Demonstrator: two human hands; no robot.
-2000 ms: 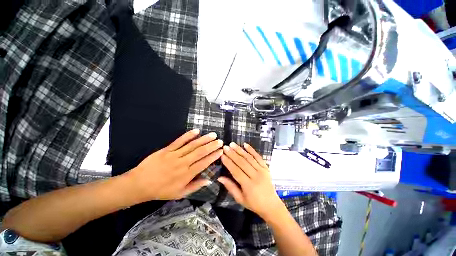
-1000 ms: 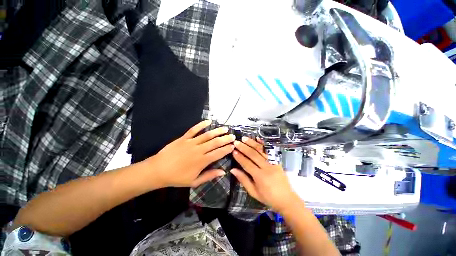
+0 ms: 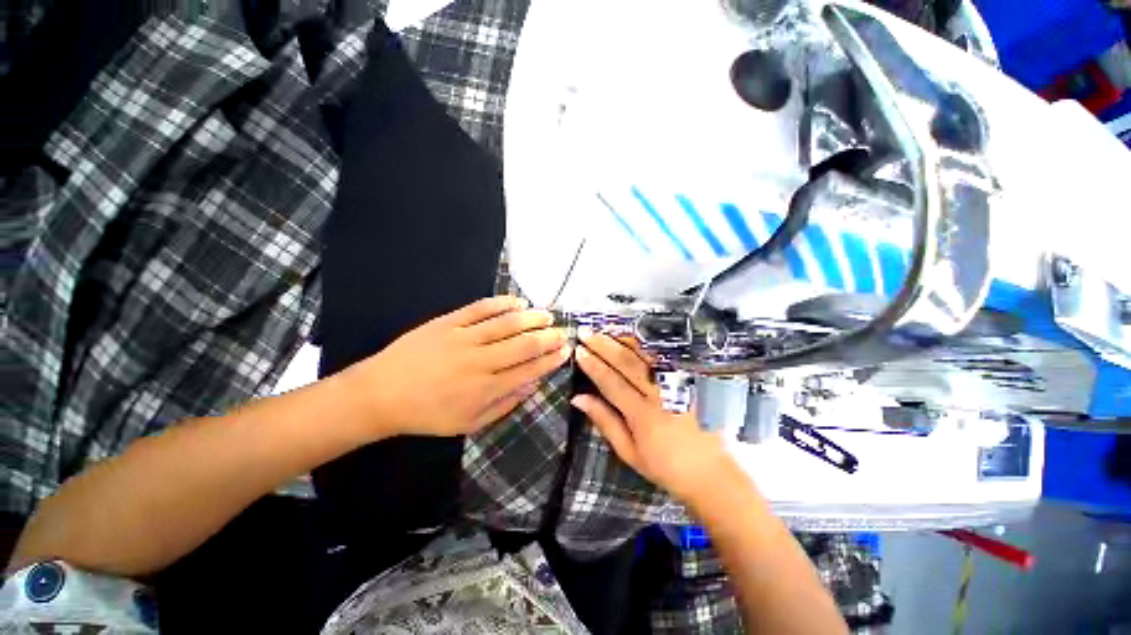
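Note:
A plaid garment panel (image 3: 515, 465) with a black strip (image 3: 574, 434) along its seam lies under both hands at the sewing machine (image 3: 769, 335). My left hand (image 3: 465, 368) lies flat on the plaid, left of the strip, fingertips close to the needle area. My right hand (image 3: 639, 416) rests on the plaid right of the strip, fingertips at the machine's small metal parts. The fingertips of both hands nearly meet at the strip. A plain black fabric panel (image 3: 409, 248) lies left of the machine head. The needle and presser foot are hard to make out.
A large plaid pile (image 3: 186, 248) spreads over the left. Slim black snips (image 3: 819, 444) lie on the white machine bed at right. More plaid cloth (image 3: 769, 589) hangs at lower right. A red bar (image 3: 992, 547) and blue bins (image 3: 1054, 44) show at the right.
The view has shifted, so the machine appears lower. The plaid has come further towards me below my hands, showing more of the strip and lower edge. Both hands stay close together at the needle area.

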